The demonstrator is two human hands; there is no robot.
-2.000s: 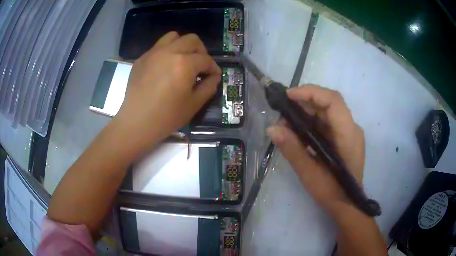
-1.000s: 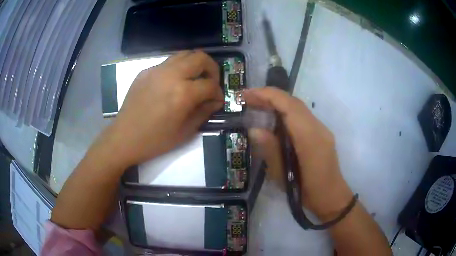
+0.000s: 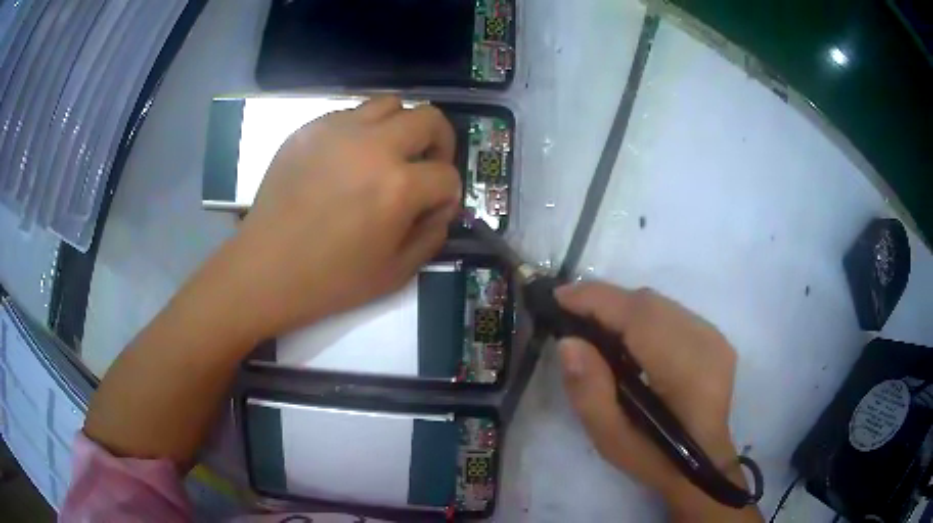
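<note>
My right hand holds a black soldering iron, its thin tip touching or very near the lower corner of the green circuit board in the second shell from the top. My left hand is over that shell, fingertips pinched beside the board. A silver-white battery cell with a dark green end band lies under my left hand and sticks out to the left of the shell. What my left fingertips pinch is hidden. Two shells below hold cells, partly covered by my left forearm.
A black shell without a cell lies at the top. Stacked clear trays stand at the upper left, a white compartmented tray at the lower left. A black unit with a round label and a dark object lie at the right.
The cell has come further up over its shell under my left hand. The iron, earlier pointing upward away from the board, now angles up-left with its tip at the board's lower corner.
</note>
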